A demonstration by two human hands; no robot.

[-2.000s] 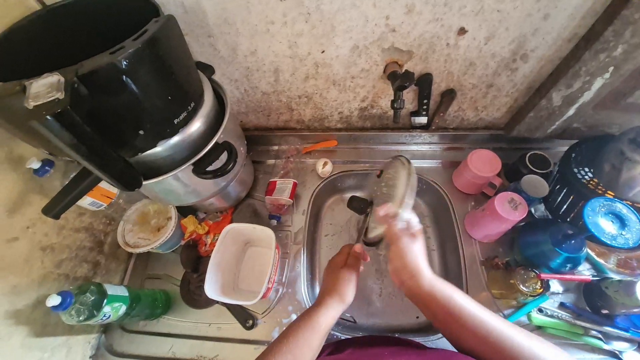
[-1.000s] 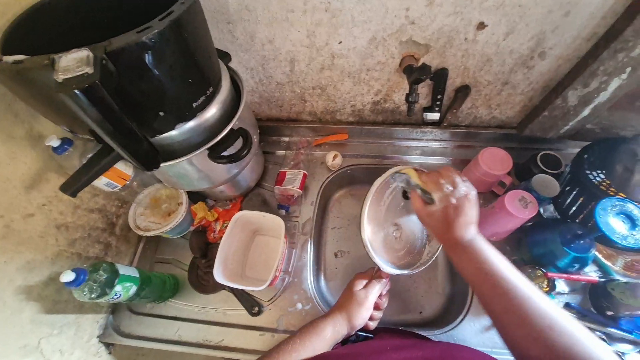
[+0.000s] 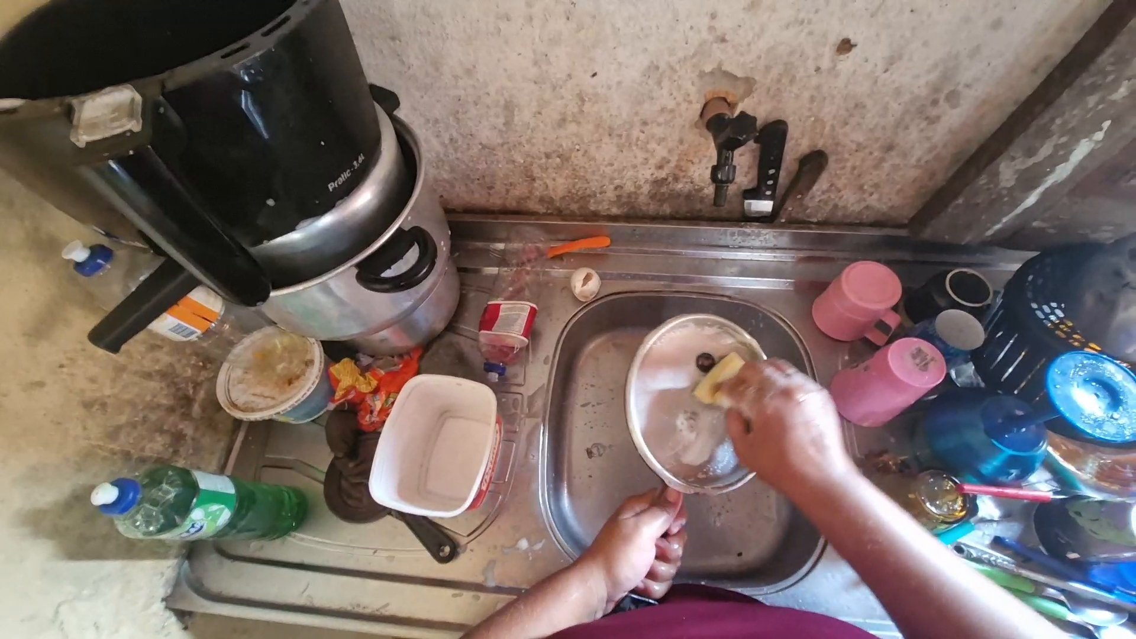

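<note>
A round metal pan lid [image 3: 661,413], soapy on the side facing me, is tilted over the stainless steel sink basin [image 3: 568,479]. My left hand [image 3: 641,540] grips it at its lower edge, near the front of the basin; just what the fingers close on is partly hidden. My right hand [image 3: 785,422] presses a yellow sponge [image 3: 719,379] against the lid's upper right part, close to a small dark round spot. Suds cover the fingers of that hand. Behind the basin, a black tap [image 3: 726,151] sticks out of the wall.
Left of the basin stand a white plastic tub [image 3: 435,444], a green detergent bottle [image 3: 204,504], a lidded tub [image 3: 271,373] and stacked pots [image 3: 373,293]. Pink mugs [image 3: 887,382], a blue lidded vessel [image 3: 985,435] and cutlery [image 3: 1047,568] crowd the right. Two knives [image 3: 769,169] lean on the wall.
The lid, seen nearly edge-on two seconds ago, now faces me more fully. My right hand has moved with the sponge from the lid's upper edge down onto its face.
</note>
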